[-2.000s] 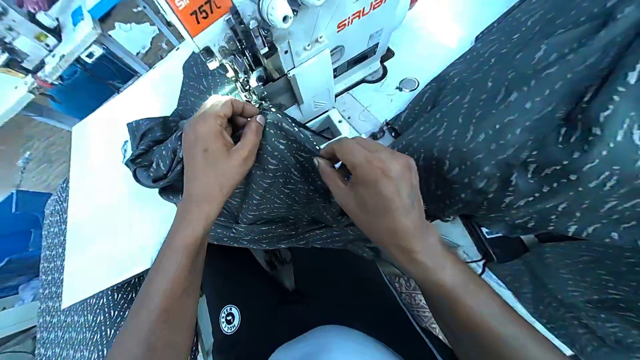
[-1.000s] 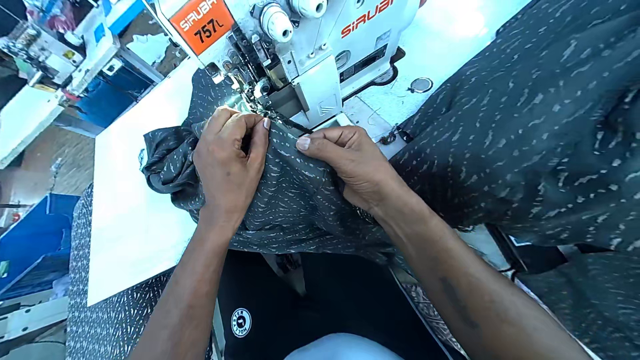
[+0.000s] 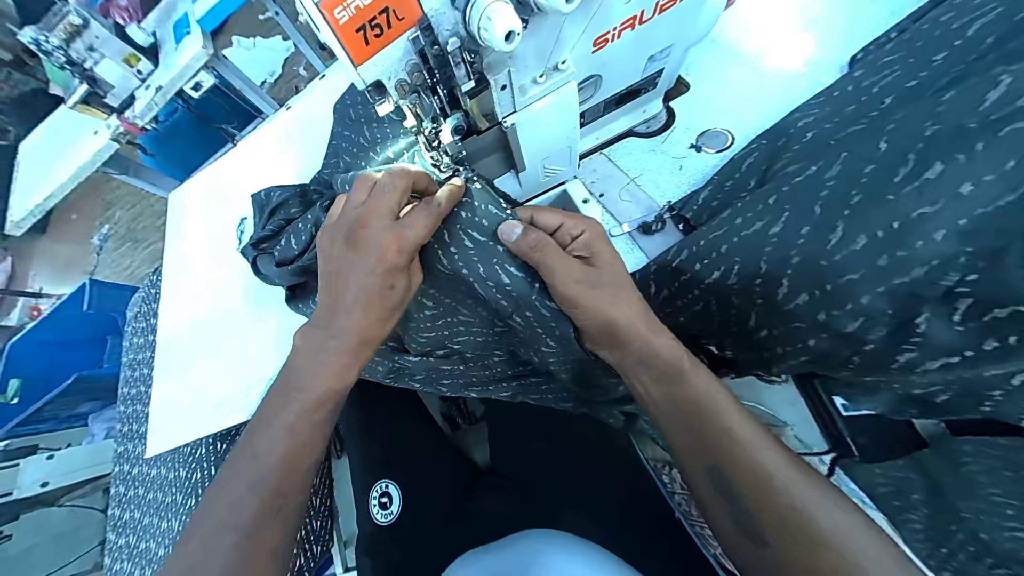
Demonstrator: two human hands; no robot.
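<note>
Dark grey fabric with pale flecks [image 3: 496, 320] runs under the presser foot [image 3: 444, 160] of a white Siruba overlock sewing machine [image 3: 544, 120]. My left hand [image 3: 380, 240] lies on the fabric just in front of the foot, thumb and index finger pinching it near the edge. With thumb and fingertips, my right hand [image 3: 584, 280] grips the fabric edge to the right of and nearer me than the foot. The cloth between the two hands is fairly flat, while a bunched part lies left of my left hand. The needle tip is too small to make out.
More flecked fabric [image 3: 864, 240] is heaped on the right, over the table. A white board [image 3: 208, 320] extends on the left, with patterned cloth [image 3: 144, 496] below it. Blue bins [image 3: 64, 352] and another sewing machine [image 3: 96, 48] stand farther left. My lap is beneath the fabric.
Two seconds ago my right hand held the edge farther from my left hand; it then came closer to it. The hold of my left hand beside the foot looks much the same.
</note>
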